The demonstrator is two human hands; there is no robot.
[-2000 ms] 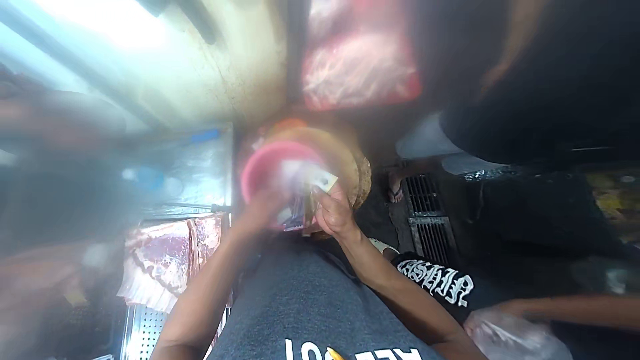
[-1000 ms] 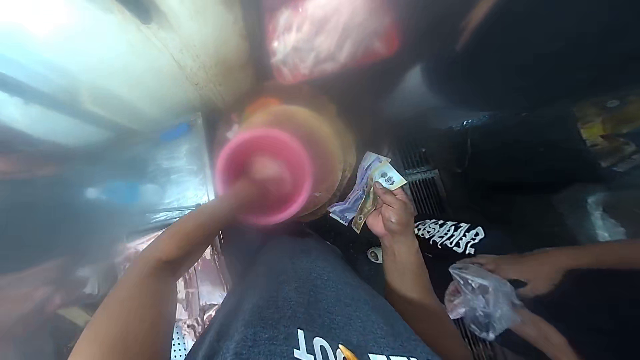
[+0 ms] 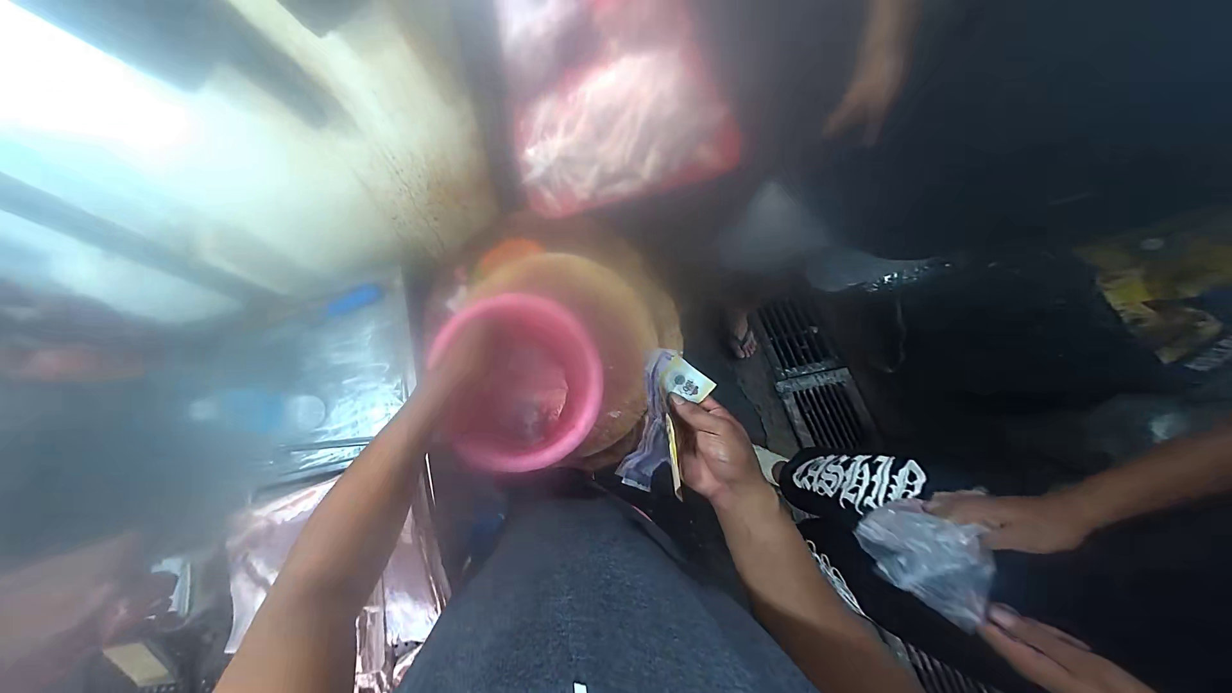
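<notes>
A pink plastic bucket [image 3: 585, 385] stands in front of me, over a round tan surface [image 3: 626, 318]. My left hand [image 3: 467, 361] reaches inside it, blurred; its fingers and anything in them cannot be made out. Right of the bucket, my right hand [image 3: 717, 448] grips several banknotes [image 3: 654, 423] between thumb and fingers. Some notes are purple and hang down, and a pale yellowish one sticks out at the top.
Raw meat [image 3: 279, 549] lies on a metal surface at the lower left. A red tray with wrapped contents [image 3: 626, 135] is beyond the bucket. At the right, another person's hands hold a clear plastic bag [image 3: 929, 558]. Floor grates [image 3: 828, 409] lie below.
The banknotes, near the bucket two seconds ago, moved right of it with my right hand. My left hand moved into the bucket and now reaches toward its left side.
</notes>
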